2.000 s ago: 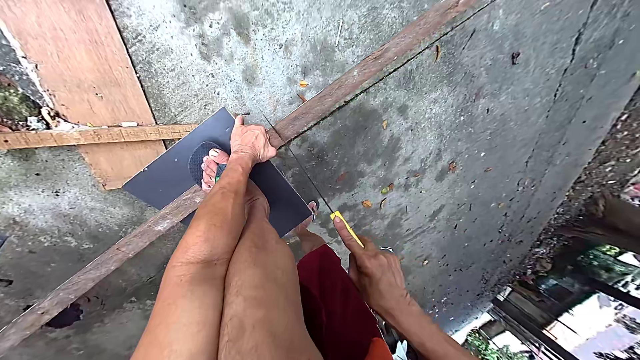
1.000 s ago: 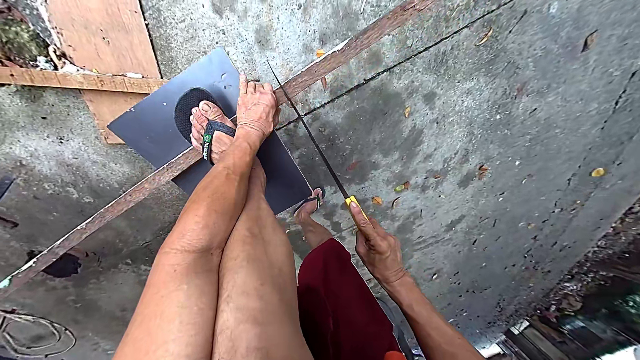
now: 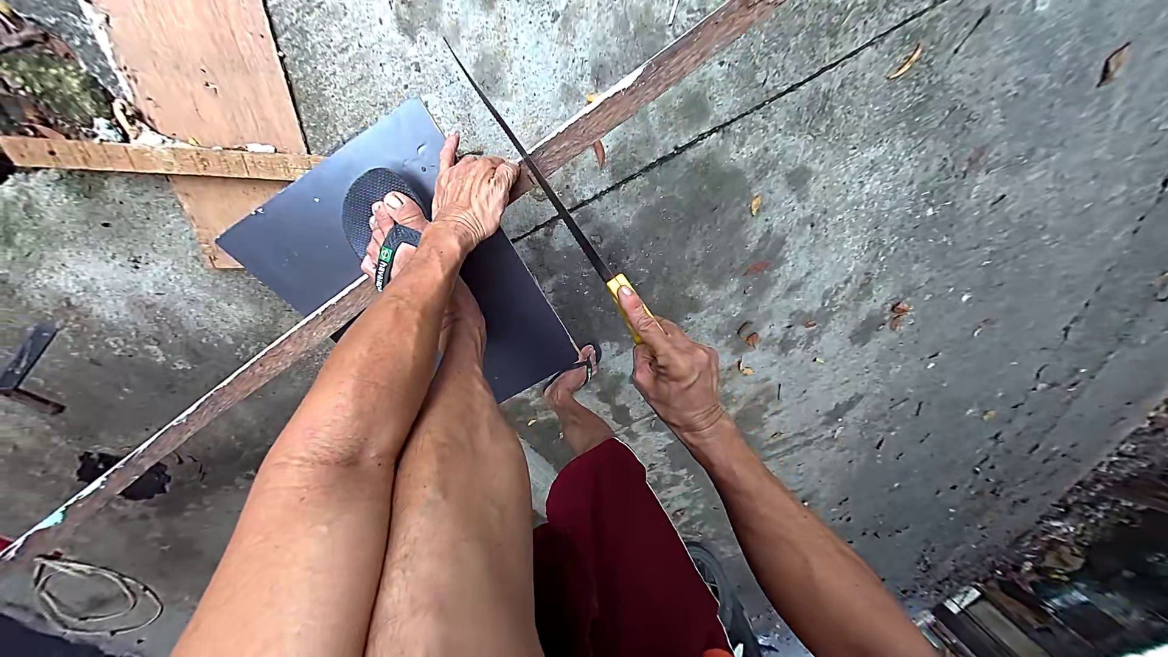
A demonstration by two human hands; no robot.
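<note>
A long, narrow wooden board runs diagonally across a dark flat panel. My left hand presses on the board near the panel's upper right edge, its fingers curled over the wood and one finger pointing away. Beside it my foot, in a black flip-flop, rests on the panel and board. My right hand grips the yellow handle of a handsaw, with the index finger along the handle. The thin dark blade crosses the board just right of my left hand. Whether its teeth touch the wood I cannot tell.
A plywood sheet and a wooden batten lie at the upper left. My other foot stands on the concrete by the panel's lower corner. A coil of cord lies at the lower left, and dry leaves dot the floor.
The saw blade, which lay right of my left hand with its tip near the board, now reaches farther past the board's far side. My left hand stays on the board.
</note>
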